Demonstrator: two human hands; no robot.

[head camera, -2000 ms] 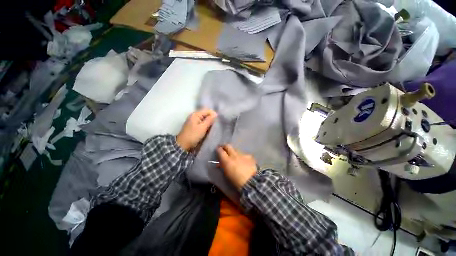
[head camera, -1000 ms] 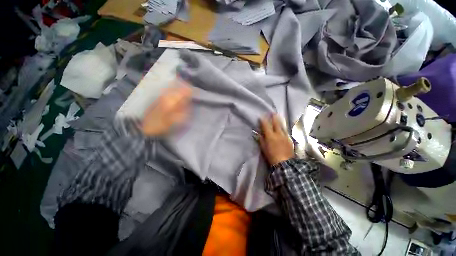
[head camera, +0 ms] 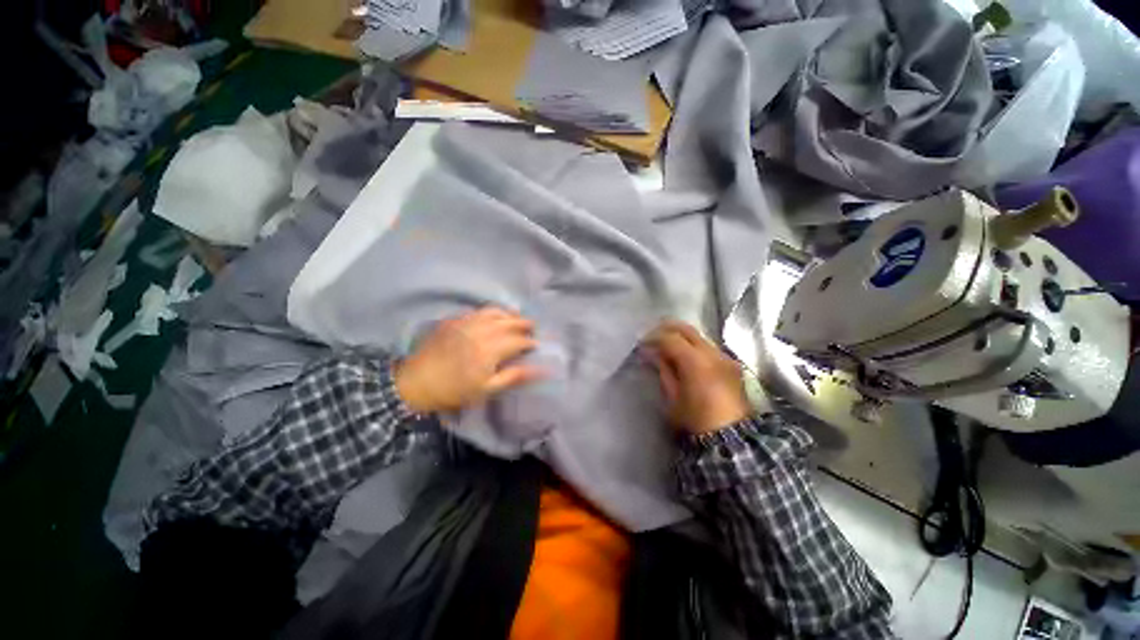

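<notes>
A large soft grey garment panel point(head camera: 500, 231) lies wrinkled across the white table in front of me. My left hand point(head camera: 470, 363) is on the panel near its front part, fingers bent, with the cloth blurred around the fingertips; whether it pinches cloth is unclear. My right hand point(head camera: 695, 375) is at the panel's right side, thumb and fingertips closed on the cloth. The cream-white sewing machine head point(head camera: 950, 300) with a blue round logo stands just right of my right hand, its needle area lit by the lamp.
Stacked grey cut pieces point(head camera: 588, 81) lie on a brown board point(head camera: 481, 78) beyond, with a thin white strip point(head camera: 456, 111) at its edge. A grey cloth heap point(head camera: 888, 106) lies behind the machine. Purple cloth point(head camera: 1081, 200) is at right, a black cable point(head camera: 953, 500) below. Scraps cover the left floor.
My left hand has moved right and nearer to me over the panel. The panel's raised far-left part now lies spread further left over the white table. My right hand has shifted slightly.
</notes>
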